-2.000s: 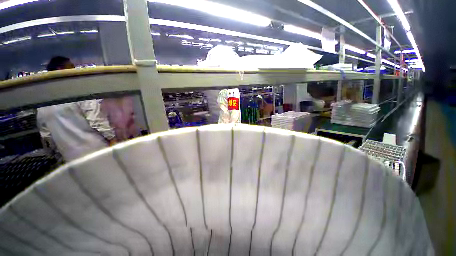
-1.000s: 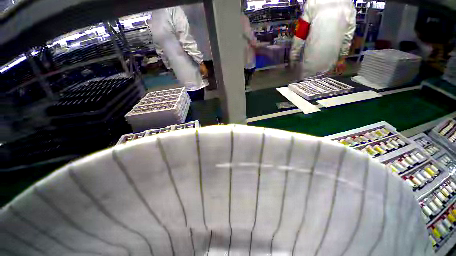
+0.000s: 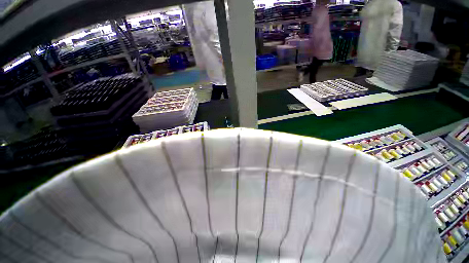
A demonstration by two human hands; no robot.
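Neither of my hands shows; the striped cap brim [image 3: 252, 195] covers the lower middle of the view. At the right, white trays [image 3: 420, 146] hold rows of small tubes [image 3: 396, 153], white with yellow and red parts. Left of the centre post, the top edge of another filled tray [image 3: 169, 132] shows above the brim. Behind it stands a stack of filled trays [image 3: 163, 115] with reddish rows on top. What lies beneath the brim is hidden.
A pale upright post [image 3: 241, 67] stands at centre. Black trays [image 3: 97, 105] are stacked at left. Across the green surface [image 3: 355, 125] lie a separate tray [image 3: 334, 89], white strips [image 3: 364, 101] and a stack of white trays [image 3: 408, 70]. Several people in pale coats [image 3: 379, 33] stand behind.
The view has swung down from the overhead shelf to the trays. Since one second ago it has shifted only slightly, and the people behind have moved to other places.
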